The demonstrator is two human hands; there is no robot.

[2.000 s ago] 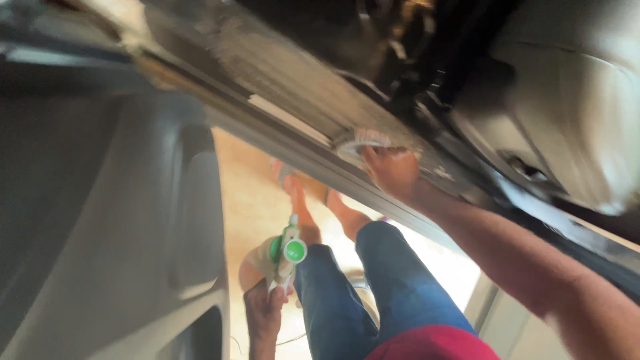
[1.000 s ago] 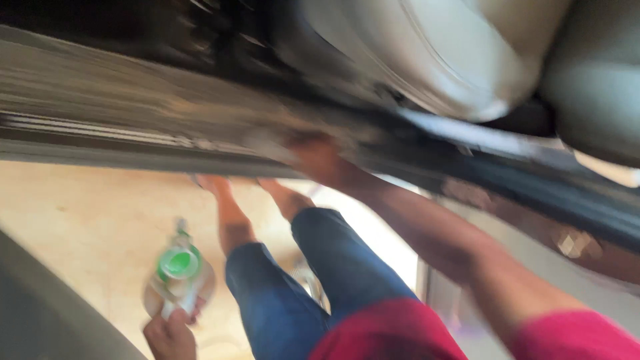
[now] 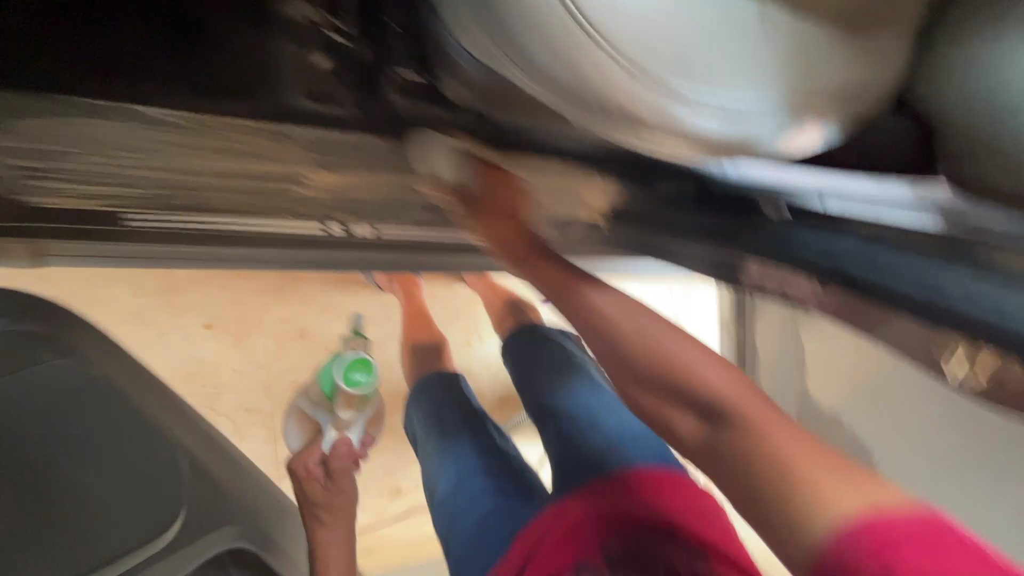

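My left hand (image 3: 332,472) is closed around the handle of a clear and white spray bottle with a green part (image 3: 354,374), held low over the floor. Stretched out across the car's door sill (image 3: 200,180), my right hand (image 3: 496,200) has a pale, blurred brush or pad (image 3: 438,156) under its fingers. The pale thing lies against the sill beside the seat. Motion blur hides the finger detail and the exact shape of what the right hand holds.
A light-coloured car seat (image 3: 688,72) stands beyond the sill. The dark open door panel (image 3: 88,432) is at lower left. Below are a tan floor (image 3: 200,320) and my legs in blue jeans (image 3: 480,456). A dark car pillar (image 3: 880,264) runs along the right.
The view has turned and shifted along the car, with more of the seat showing. My right hand stays at the sill with the pale thing, and my left hand keeps hold of the spray bottle.
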